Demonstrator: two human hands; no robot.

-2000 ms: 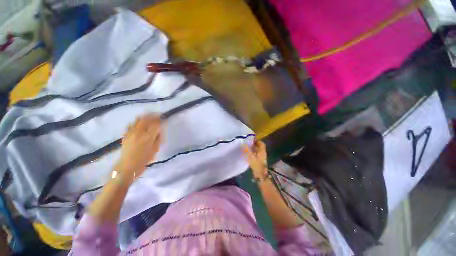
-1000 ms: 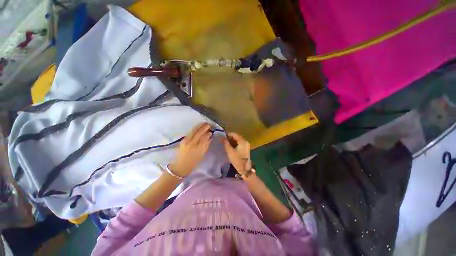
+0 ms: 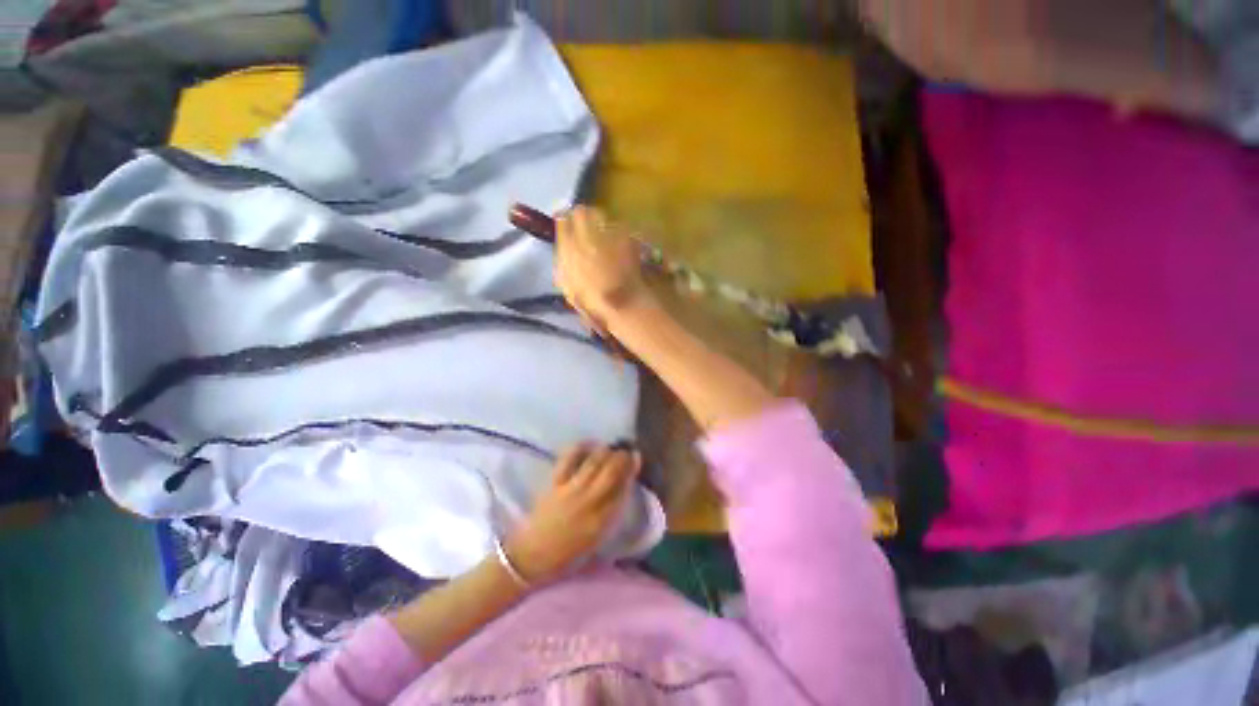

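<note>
The white garment piece [image 3: 373,297] with dark stripe lines lies spread and slightly rumpled over the left part of the yellow table cover [image 3: 732,138]. My right hand [image 3: 597,269] is closed on the reddish-brown handle of the steam iron [image 3: 533,221] at the garment's right edge; the iron's body is mostly hidden under the hand. The wrapped pale and dark cord [image 3: 746,306] runs from it to the right. My left hand [image 3: 577,508] holds the garment's lower right corner, with fingertips at the end of a dark seam.
A bright pink-covered table [image 3: 1091,304] stands at the right. White and dark crumpled garments [image 3: 262,586] hang below the table's left side. A dark grey-brown patch [image 3: 828,428] lies at the yellow cover's right. Another person's bare arm [image 3: 1022,48] shows at the upper right.
My right hand has left the garment corner and moved up to take hold of the iron's handle. My left hand stays on the corner. The camera view has shifted and turned.
</note>
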